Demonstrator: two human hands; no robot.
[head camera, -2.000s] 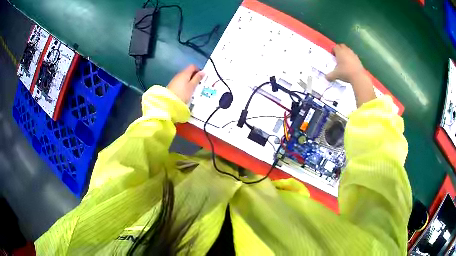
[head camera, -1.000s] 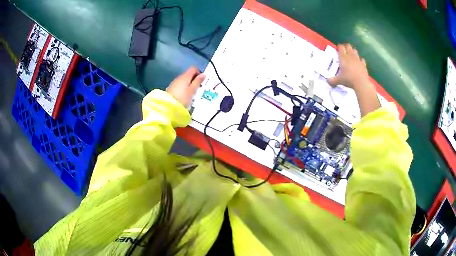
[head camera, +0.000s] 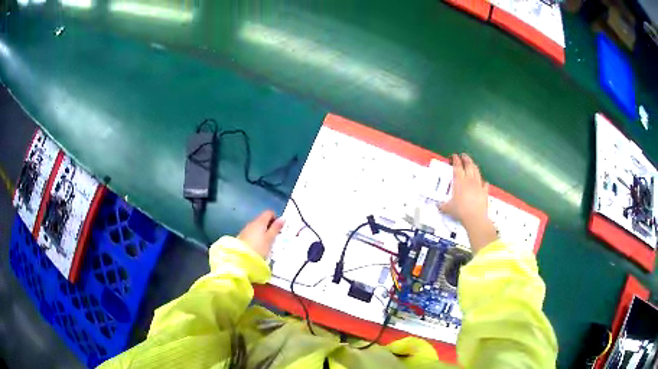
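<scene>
The display unit (head camera: 346, 173) lies with its white back up on orange-red foam (head camera: 375, 140). Its blue mainboard (head camera: 426, 277) is at the lower right, partly behind my right sleeve. My left hand (head camera: 261, 232) grips the unit's left edge. My right hand (head camera: 467, 194) is at the upper right of the panel, its thumb and fingers around a small white piece (head camera: 439, 181) that overlaps the foam's far edge. The hand hides part of this piece. A thin black lead with a round black lump (head camera: 315, 251) crosses the panel's left part.
A black power adapter (head camera: 200, 166) with looped cable lies on the green surface (head camera: 144, 94), left of the unit. Two open units (head camera: 61, 216) sit by a blue crate (head camera: 108, 288) at the left. Another unit (head camera: 624, 187) is at the right, a dark screen (head camera: 635, 339) below it.
The view has tilted up, showing more of the green surface and a further unit at the top. The white piece at my right hand has shifted out over the foam's far edge. My left hand stays at the panel edge.
</scene>
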